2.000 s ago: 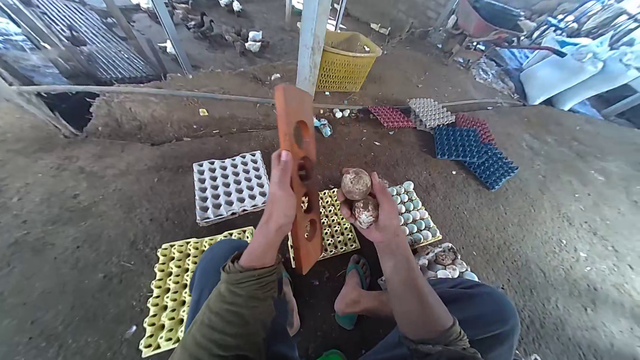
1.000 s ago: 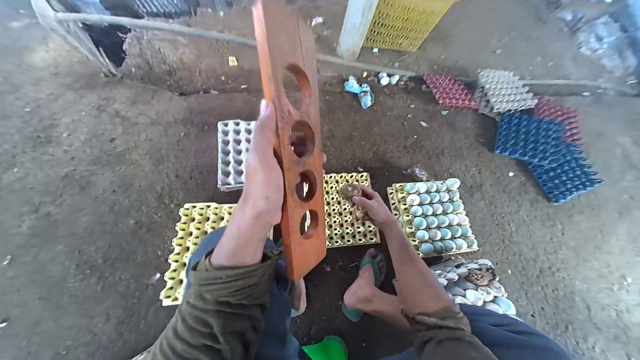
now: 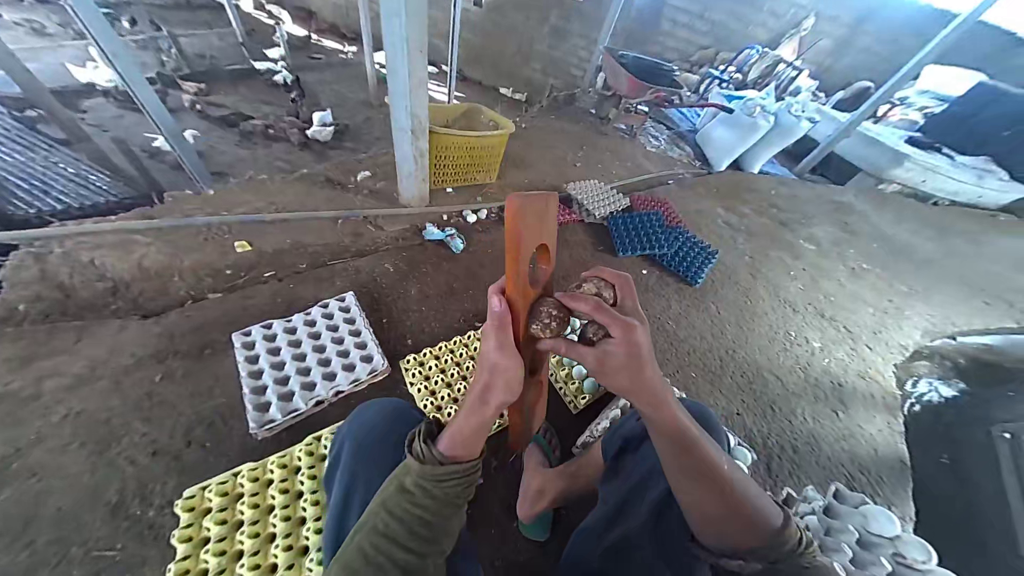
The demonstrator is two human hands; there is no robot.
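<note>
My left hand [image 3: 500,352] grips a reddish-brown wooden board [image 3: 531,240] with a row of round holes, held upright in front of me. Three brown, mottled, dirt-coated eggs are in my right hand [image 3: 616,344]. One egg [image 3: 549,318] is between its thumb and fingers, against the board at one of the holes; another egg [image 3: 594,290] and a third egg [image 3: 593,333] lie nearer the palm. Partly behind the hands, on the ground, are a yellow egg tray [image 3: 444,372] and a tray of pale bluish eggs [image 3: 590,386].
A white tray [image 3: 308,356] and another yellow tray [image 3: 252,512] lie to the left. Blue trays [image 3: 640,233] and red and grey ones lie ahead, near a yellow plastic basket [image 3: 468,156] by a post [image 3: 406,96]. A tray with pale shells [image 3: 864,532] is at lower right.
My right hand has come up from over the yellow tray to the wooden board, now with several eggs in it. The view has swung upward, showing the birds and sacks again.
</note>
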